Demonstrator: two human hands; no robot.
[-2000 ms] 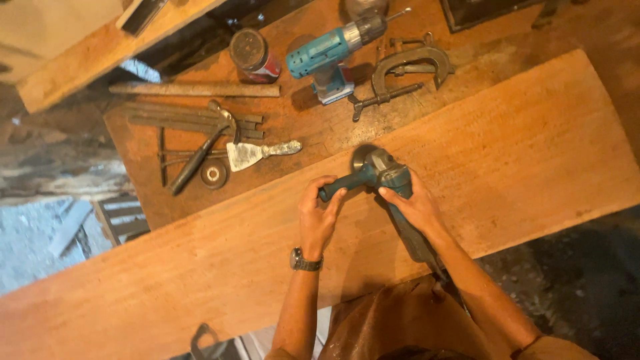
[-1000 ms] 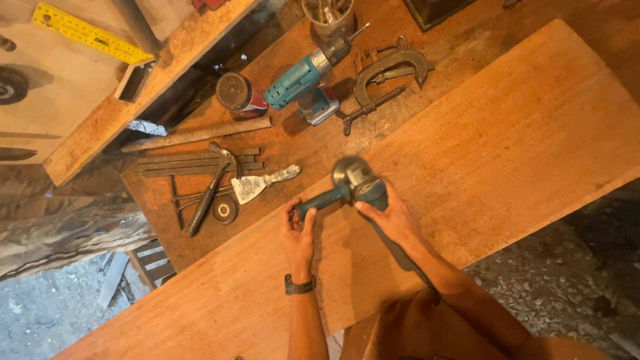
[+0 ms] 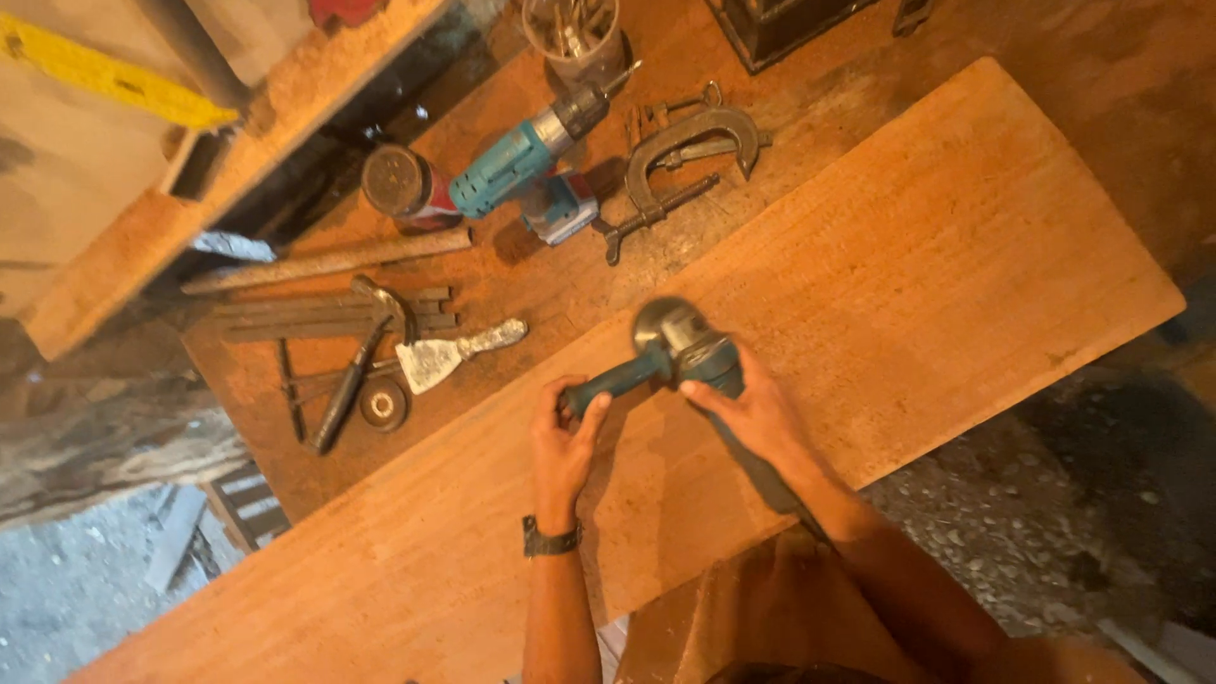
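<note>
An angle grinder [image 3: 698, 347] is held over a long wooden board [image 3: 950, 285] by both hands. My left hand [image 3: 568, 442], with a watch on its wrist, grips the end of the teal side handle. My right hand [image 3: 755, 408] is wrapped around the grinder's body behind the gear head. The round disc and guard face up and away from me, near the board's far edge. The grinder's rear body runs back under my right forearm. Whether the disc touches the board cannot be told.
Beyond the board, the workbench [image 3: 560, 304] holds a cordless drill [image 3: 518, 166], C-clamps [image 3: 665, 157], a lidded jar [image 3: 399, 185], a putty knife [image 3: 446, 361], a hammer [image 3: 356, 380], a grinding disc [image 3: 384, 404], metal bars and a cup [image 3: 575, 43] of small items.
The view has shifted and turned somewhat. Both hands keep their hold on the grinder, whose disc shows more fully than two seconds ago.
</note>
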